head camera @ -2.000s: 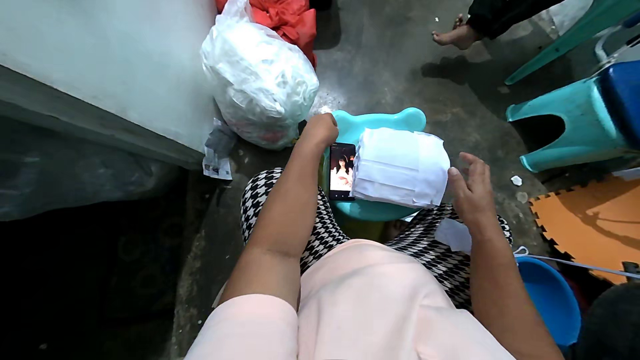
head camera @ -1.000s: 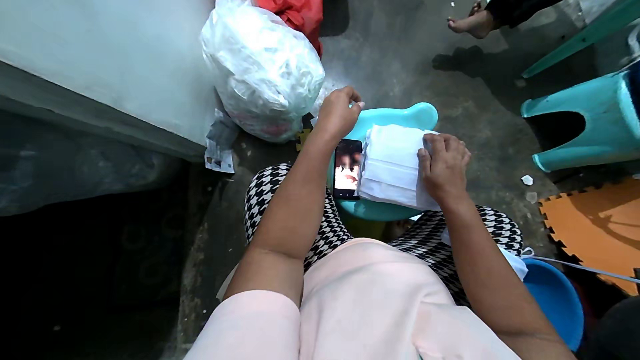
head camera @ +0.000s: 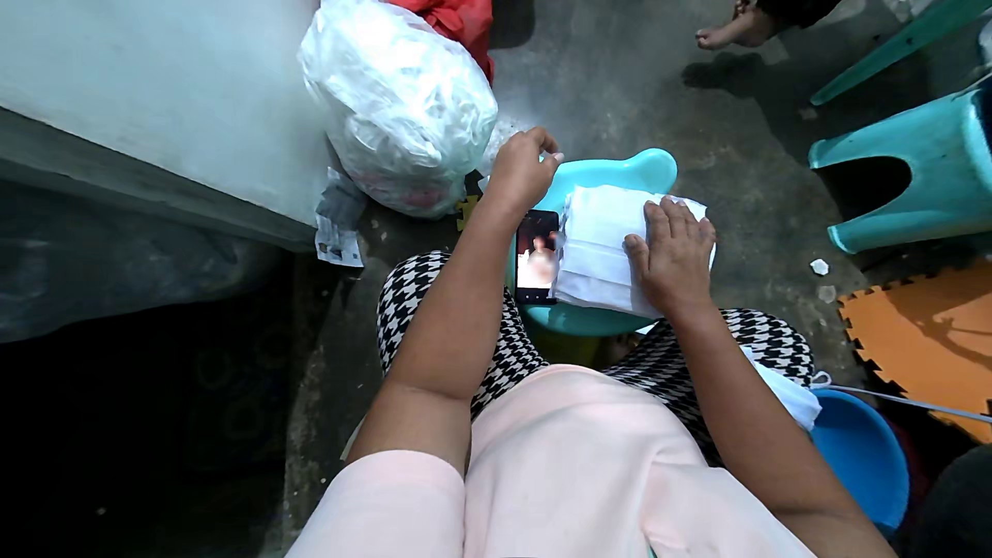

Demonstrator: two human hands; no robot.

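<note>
A stack of folded white cloth [head camera: 601, 248] lies on a small turquoise plastic stool [head camera: 612, 174] between my knees. My right hand [head camera: 676, 252] rests flat on the stack's right part, fingers a little apart. Against the stack's left side lies a smartphone [head camera: 536, 260] with its screen lit. Above the phone, at the stool's upper left edge, is my left hand [head camera: 531, 167], its fingers bent; whether something small is between them cannot be told. A piece of white cloth [head camera: 787, 391] lies by my right thigh, partly behind my forearm.
A full translucent plastic bag [head camera: 403, 108] stands at the upper left, beside red material [head camera: 457, 27] and the pale wall. To the right are another turquoise stool [head camera: 914, 170], an orange foam mat [head camera: 930, 333] and a blue basin [head camera: 860, 457]. A person's bare foot [head camera: 736, 32] is at the top.
My right hand has moved from beside the white stack onto its top. My left hand has risen from the phone's upper end. The stack looks flatter than two seconds ago.
</note>
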